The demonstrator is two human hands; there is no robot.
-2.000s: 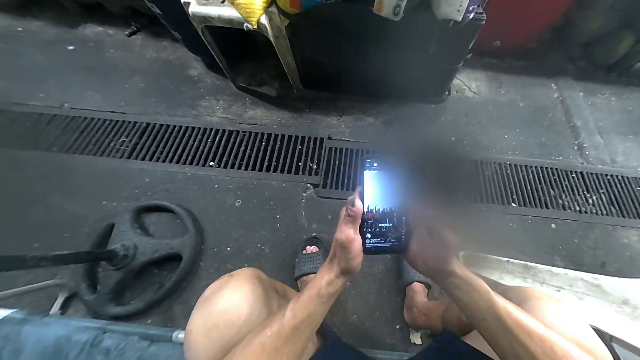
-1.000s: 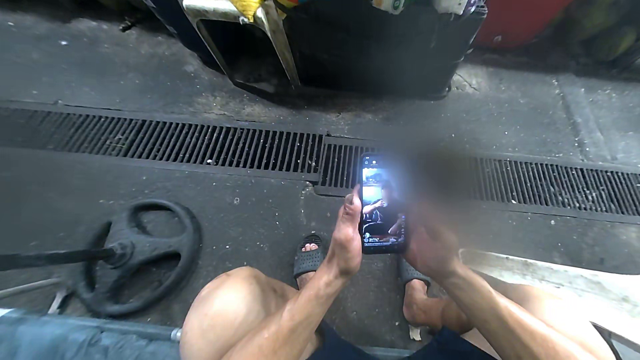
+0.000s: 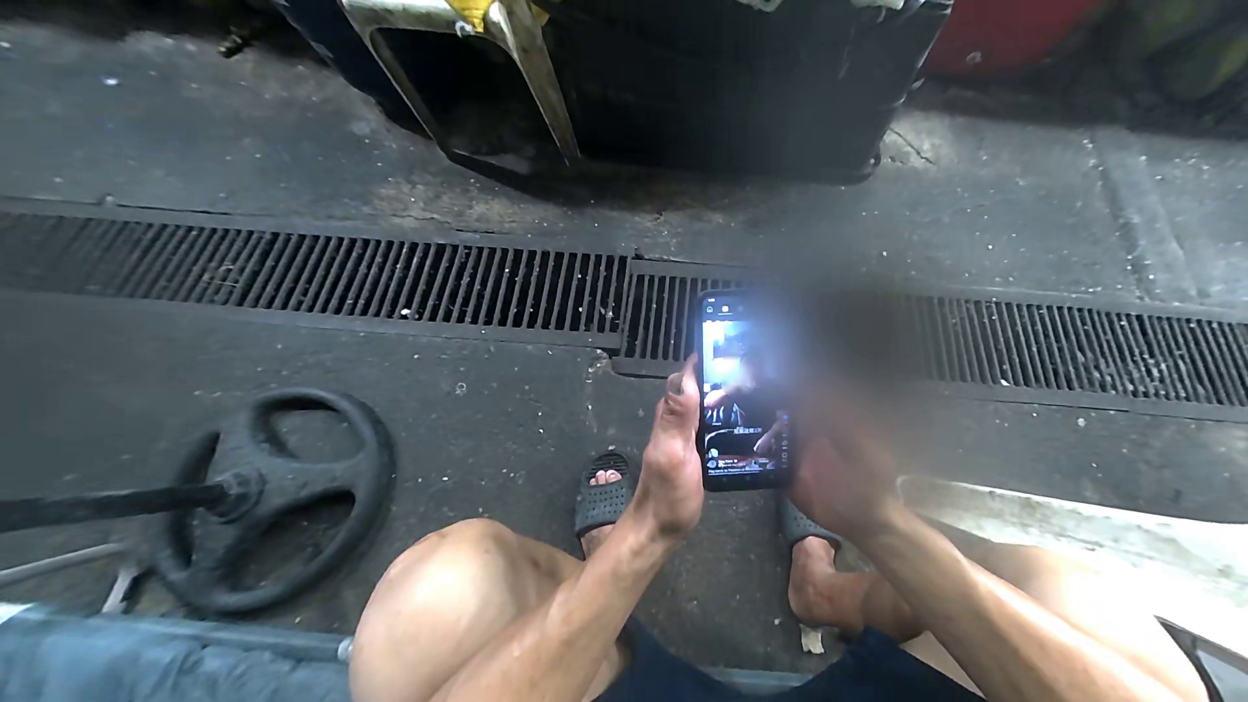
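A dark smartphone [image 3: 746, 390] stands upright between my two hands above my feet, its screen lit with a picture and partly washed out by glare. My left hand [image 3: 675, 453] grips its left edge, with the thumb along the side. My right hand [image 3: 843, 468] is at the phone's lower right edge; a blurred dark patch hides its fingers, so its grip shows only in part. Below the phone are my knees and my feet in grey slide sandals [image 3: 603, 502].
A black steering wheel [image 3: 366, 487] on a shaft is at the left. A metal drain grate [image 3: 429, 283] crosses the dark floor. Beyond it stand a dirty plastic stool [image 3: 546, 78] and a large black container [image 3: 721, 107]. A pale board [image 3: 1072, 536] lies at the right.
The picture on the phone's screen has changed. Both hands have stayed in place around the phone.
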